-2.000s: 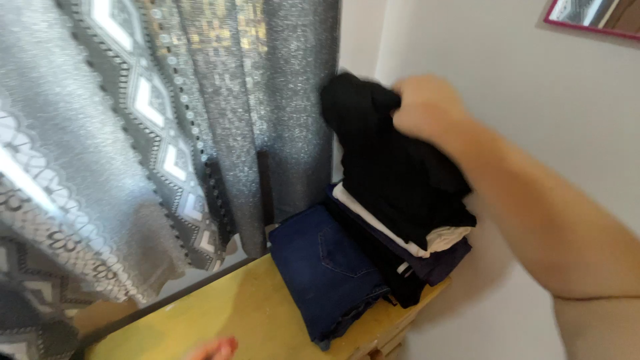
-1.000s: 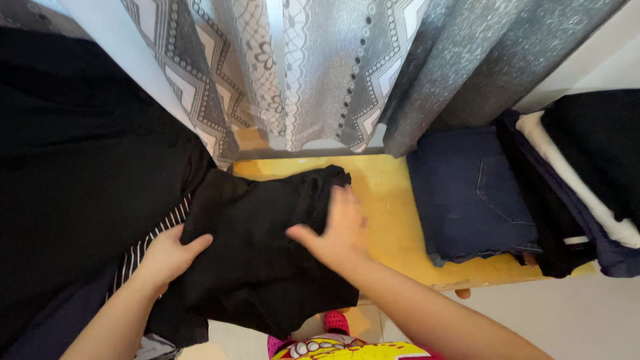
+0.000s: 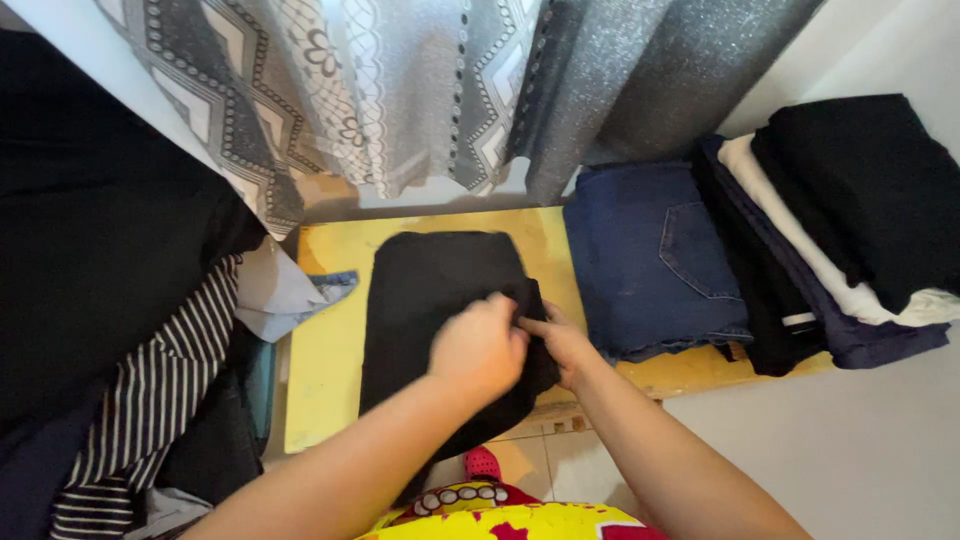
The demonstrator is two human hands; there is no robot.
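A black garment [image 3: 435, 300], partly folded, lies on the yellow wooden bench [image 3: 322, 360]. My left hand [image 3: 480, 349], slightly blurred, grips the cloth near the garment's right edge, its fingers bent. My right hand [image 3: 562, 341] holds that same edge from the right, thumb on top and fingers partly hidden by the cloth. The two hands are close together. To their right, folded blue jeans [image 3: 637, 262] with a back pocket showing rest on the bench, beside a stack of folded clothes with a black garment [image 3: 855, 187] on top.
At the left is a heap with a large black cloth [image 3: 97, 225], a black-and-white striped garment [image 3: 165, 360] and other clothes. Patterned grey curtains [image 3: 420, 90] hang behind the bench. A pink clog [image 3: 481, 463] shows on the tiled floor below.
The black garment has gone from spread out to a smaller folded shape on the bench. My left hand has moved right, beside my right hand. Two seconds ago, a hand was at the stack with black cloth.
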